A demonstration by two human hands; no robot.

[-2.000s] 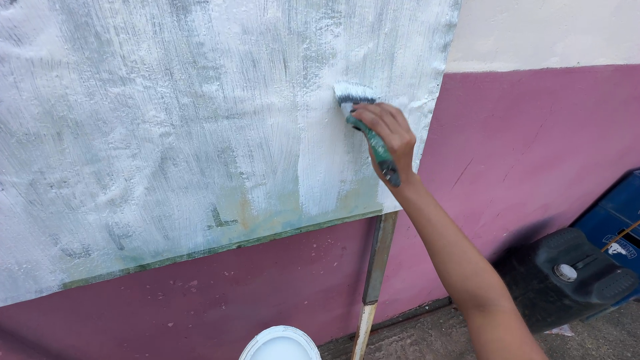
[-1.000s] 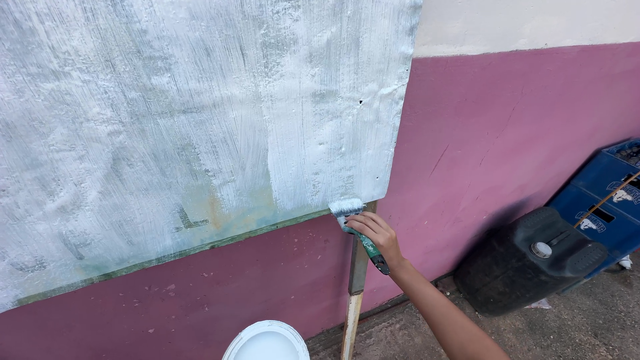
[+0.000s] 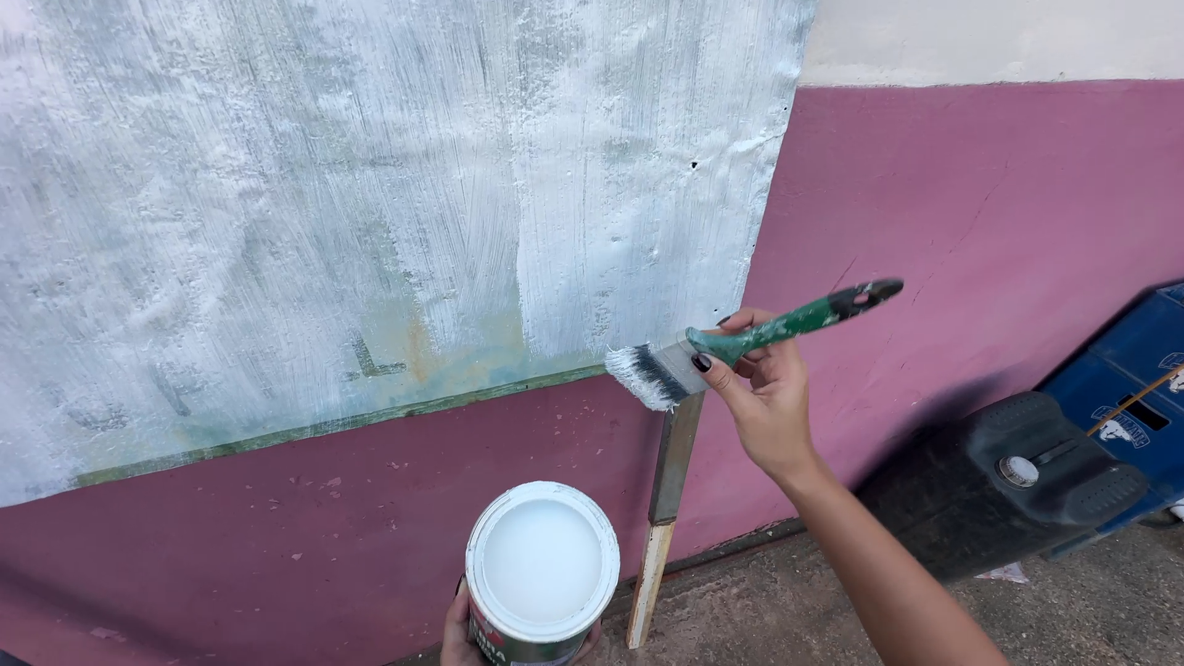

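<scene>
My right hand [image 3: 772, 398] grips a paintbrush [image 3: 731, 347] with a green and black handle, its dark bristles loaded with white paint. The bristles are at the lower edge of a sheet panel [image 3: 444, 203], near its bottom right corner; whether they touch it I cannot tell. White paint streaks cover most of the panel, with greenish patches low down. Below, my left hand [image 3: 458, 634] holds an open can of white paint [image 3: 541, 564] from beneath and the sides; most of that hand is hidden by the can.
A post [image 3: 673, 462] stands under the panel's right end, before a pink and white wall [image 3: 888, 213]. On the concrete ground [image 3: 768, 610] at right are a black plastic jerrycan [image 3: 990, 481] and blue crates [image 3: 1101, 361].
My right hand first moved down the panel to its lower edge with the brush. The brush has since swung so its handle points up and right. More of the can and my left hand now show.
</scene>
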